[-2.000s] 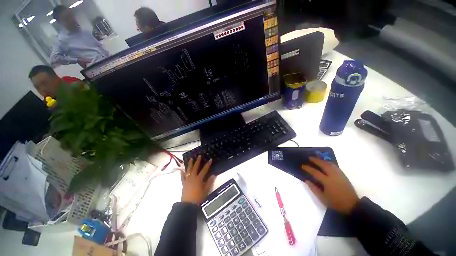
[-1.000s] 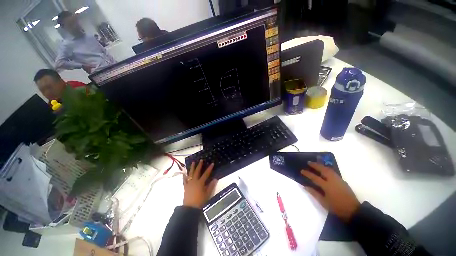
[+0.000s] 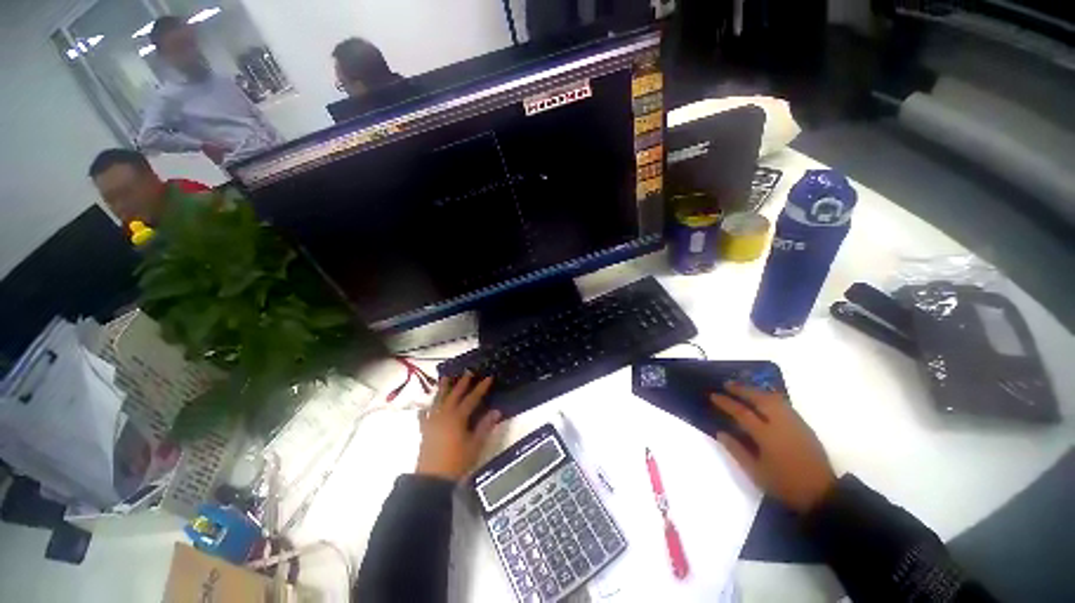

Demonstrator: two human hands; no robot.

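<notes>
My left hand (image 3: 457, 426) rests with spread fingers on the left end of the black keyboard (image 3: 578, 342). My right hand (image 3: 772, 445) lies curved over the black mouse pad (image 3: 684, 389); the mouse under it is hidden. The large monitor (image 3: 460, 189) shows a few thin lines on black and orange-yellow icons at its right edge. A grey calculator (image 3: 551, 512) lies between my forearms. A red pen (image 3: 665, 514) lies on white paper (image 3: 707, 518) to its right.
A dark blue bottle (image 3: 805, 253), a yellow roll (image 3: 744, 237) and a dark can (image 3: 696, 233) stand behind the keyboard. A plastic-wrapped black device (image 3: 978, 353) is far right. A plant (image 3: 242, 295), papers (image 3: 59, 406), a blue item (image 3: 224, 532) and kraft item (image 3: 212, 580) are left. People are behind.
The drawing on the monitor has changed from many small figures to a few thin lines. The view has shifted slightly. Both hands stay in about the same places.
</notes>
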